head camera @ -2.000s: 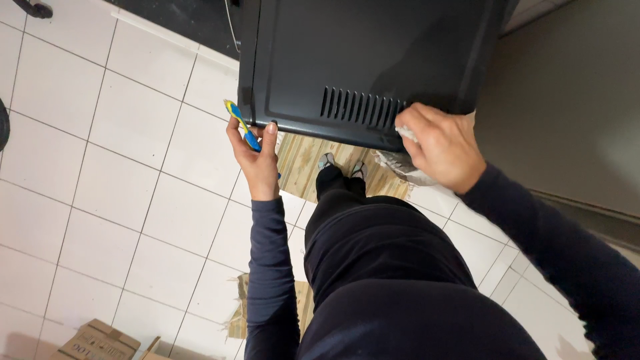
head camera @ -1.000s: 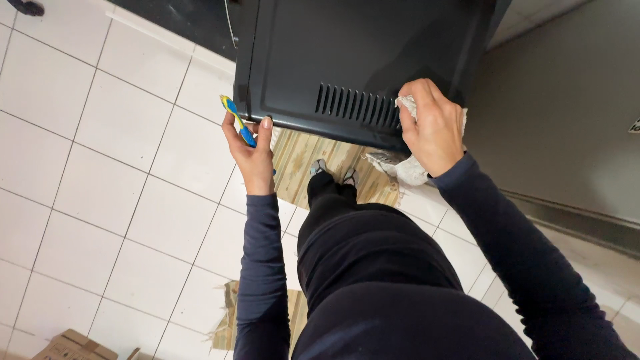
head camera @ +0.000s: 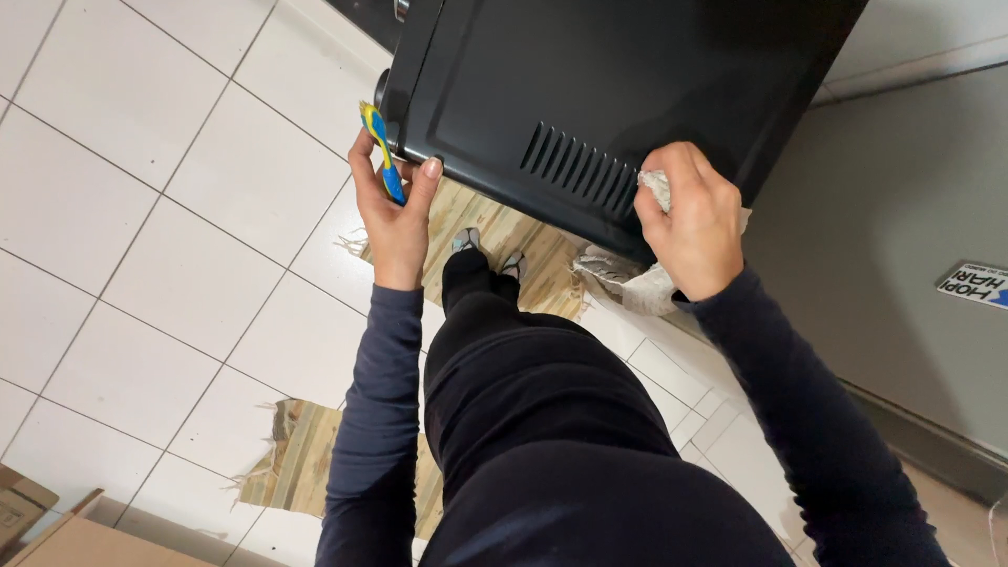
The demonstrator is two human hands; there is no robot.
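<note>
A black metal appliance, perhaps a small oven (head camera: 606, 87), lies across the top of the view, with a row of vent slots near its closest edge. My left hand (head camera: 398, 209) holds a blue and yellow toothbrush (head camera: 383, 150), bristles up, and its thumb rests on the appliance's left corner. Bunched in my right hand (head camera: 697, 220) is a whitish cloth (head camera: 655, 189), pressed on the casing at the right end of the slots. More of that cloth, or another one, hangs below the appliance's edge; the fingers hide how it is joined.
A fringed striped rug (head camera: 504, 228) lies under my feet on white floor tiles (head camera: 213, 291). To the right is a large grey surface (head camera: 906, 236) bearing a magnet or sticker with writing (head camera: 976, 285). A cardboard box (head camera: 20, 504) and a wooden edge (head camera: 118, 543) are at lower left.
My right hand with the cloth stays by the right end of the vent slots, with small shifts in its pose. My left hand keeps the toothbrush at the appliance's corner.
</note>
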